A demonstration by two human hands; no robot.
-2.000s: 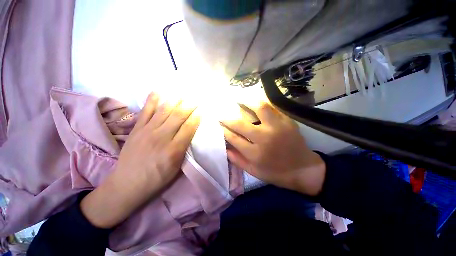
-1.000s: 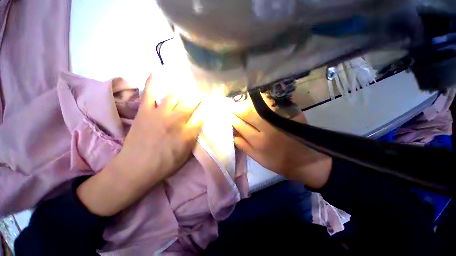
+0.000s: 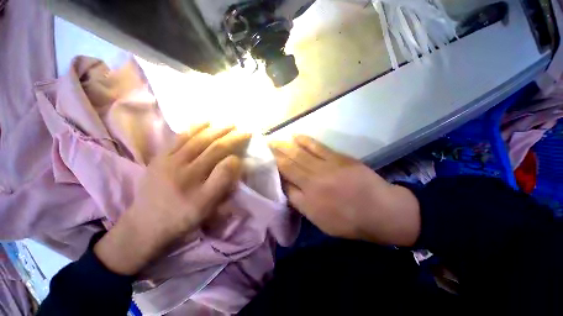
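The pink garment cloth (image 3: 99, 170) lies on the machine table at the left and hangs over the front edge. A white-faced piece (image 3: 264, 176) of it lies between my hands. My left hand (image 3: 185, 185) rests on the cloth, fingers slightly spread, pointing towards the machine. My right hand (image 3: 336, 191) lies at the right edge of the white-faced piece. Whether its fingers pinch the cloth cannot be told. The presser foot area (image 3: 237, 65) is above and beyond both hands; the needle is lost in glare.
The dark underside of the machine head (image 3: 154, 31) crosses the top left. White strips (image 3: 413, 28) lie on the bed at the upper right. The table edge (image 3: 457, 123) slants to the right. A blue crate (image 3: 549, 160) and pink pieces (image 3: 534, 120) are below it.
The machine head now shows higher and further left, and more of the bed is visible. Both hands and the cloth between them now lie clear of the needle area, nearer the table's front edge.
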